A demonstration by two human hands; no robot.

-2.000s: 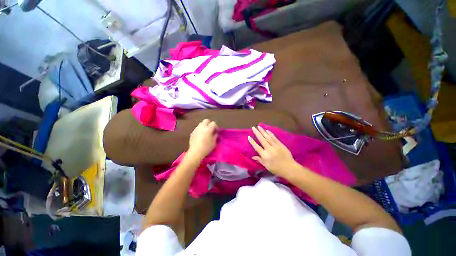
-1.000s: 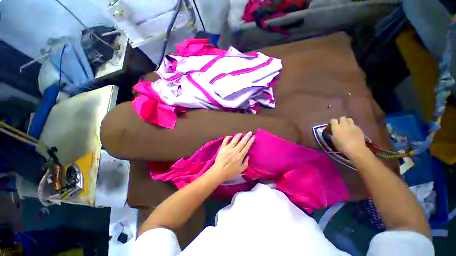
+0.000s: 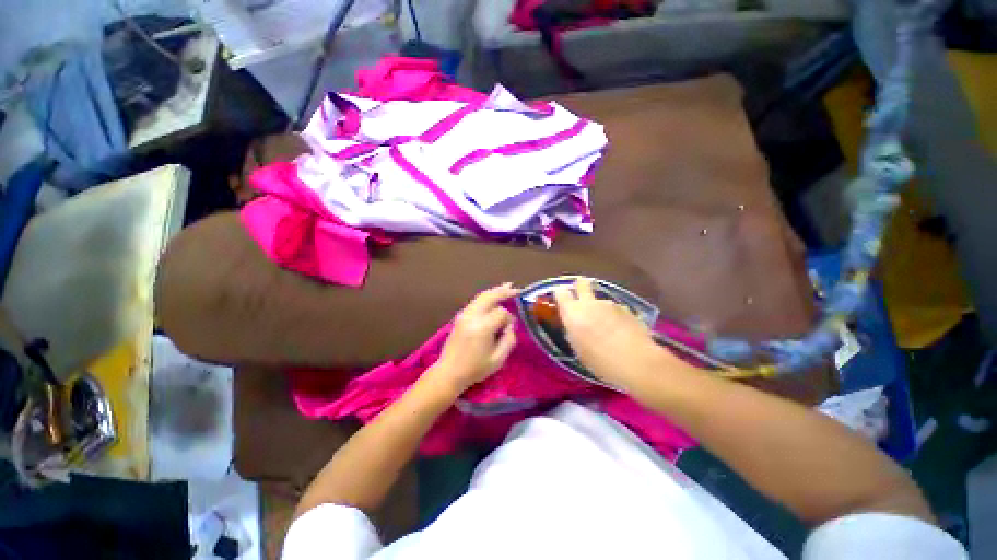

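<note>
The bright pink cloth (image 3: 415,383) lies over the near edge of the brown sleeve board, bunched at the left. My right hand (image 3: 600,328) is closed around the orange-brown handle of the steam iron (image 3: 543,346). The iron is on the pink cloth, its pointed end towards the upper left, and hides part of it. My left hand (image 3: 479,335) is just left of the iron's tip, fingers curled at the cloth's upper edge and seeming to pinch it. The fingertips are partly unclear.
The white and pink garment pile (image 3: 459,164) lies behind the sleeve board (image 3: 317,301). The rag-wrapped hose (image 3: 869,219) runs from the iron to the upper right. A second iron (image 3: 68,421) sits at far left by the cream side board (image 3: 93,268). A blue basket (image 3: 899,377) is at right.
My right hand has gripped the iron and brought it left from the table's right side onto the pink cloth. My left hand has moved slightly left, from lying flat to curled at the cloth's edge.
</note>
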